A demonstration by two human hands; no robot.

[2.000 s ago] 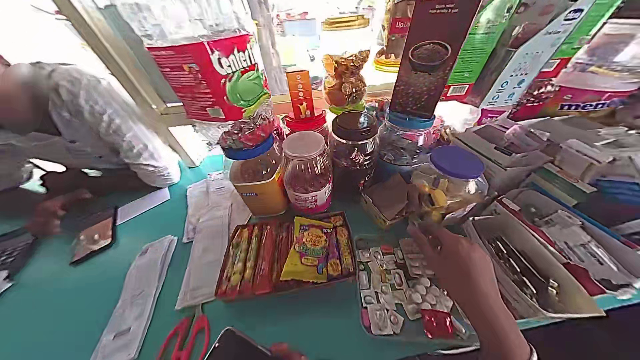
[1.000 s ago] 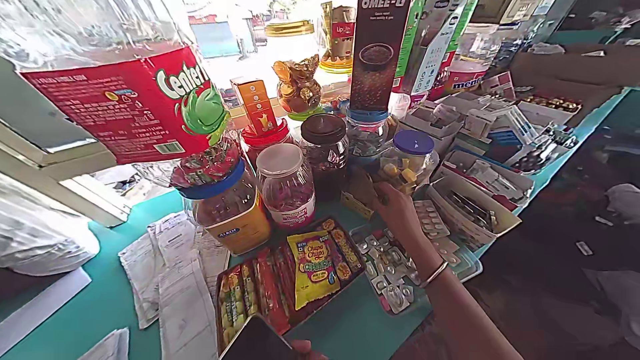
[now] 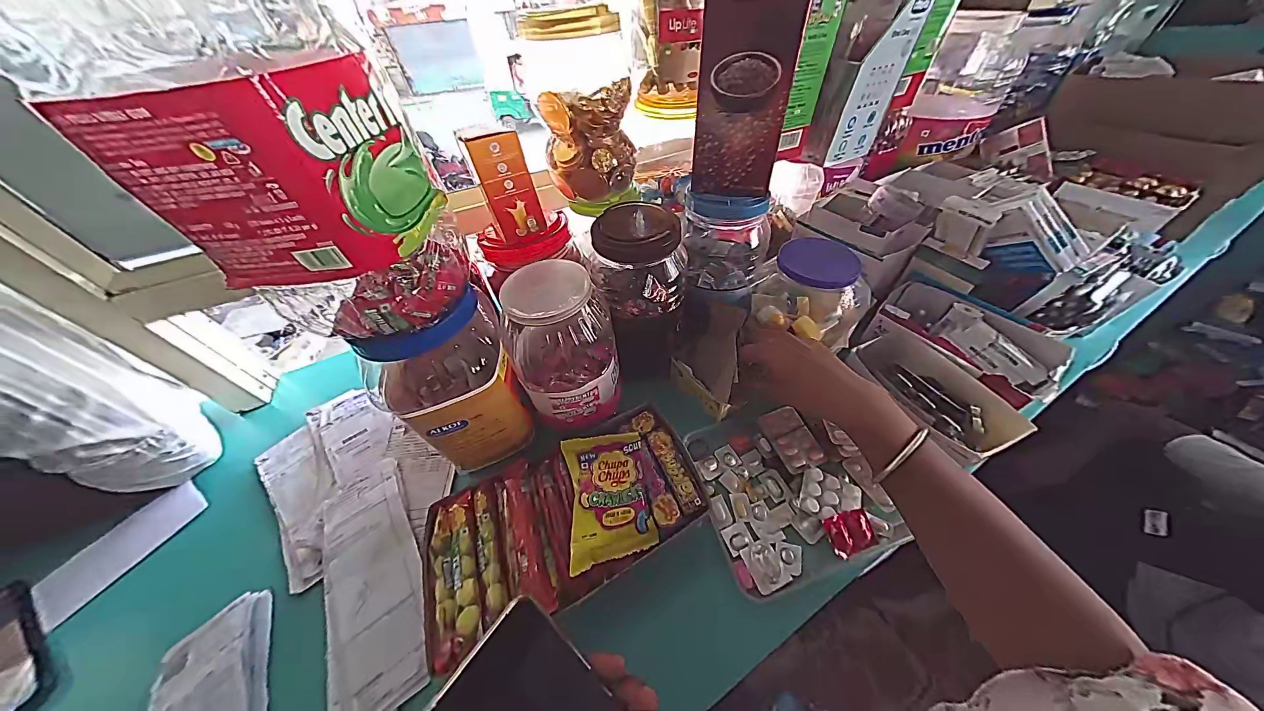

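Note:
My right hand (image 3: pixel 805 370), with a bangle at its wrist, reaches to a small open cardboard box (image 3: pixel 709 357) in front of the jars. Its fingertips are partly hidden, so its grip is unclear. Beside it stands a jar with a purple lid (image 3: pixel 819 265). Below lies a clear tray (image 3: pixel 755 594) of tablet blister pieces. At the bottom edge my left hand (image 3: pixel 624 681) holds a dark-screened smartphone (image 3: pixel 533 662); only its fingertips show. Just above the phone is a box of sweets (image 3: pixel 431 592) with a yellow Chupa Chups packet (image 3: pixel 610 502) on top.
Candy jars with white (image 3: pixel 545 292), brown (image 3: pixel 636 233) and blue lids (image 3: pixel 415 341) stand behind. A large red-labelled jar (image 3: pixel 227 168) looms upper left. Folded papers (image 3: pixel 370 583) lie left. Open cartons (image 3: pixel 948 390) of medicine packs line the right side. Another phone (image 3: pixel 18 642) is at far left.
The view has shifted strongly to the side since the first frame. The person seen at the left two seconds ago is now mostly out of view. My right hand stays by the small cardboard box.

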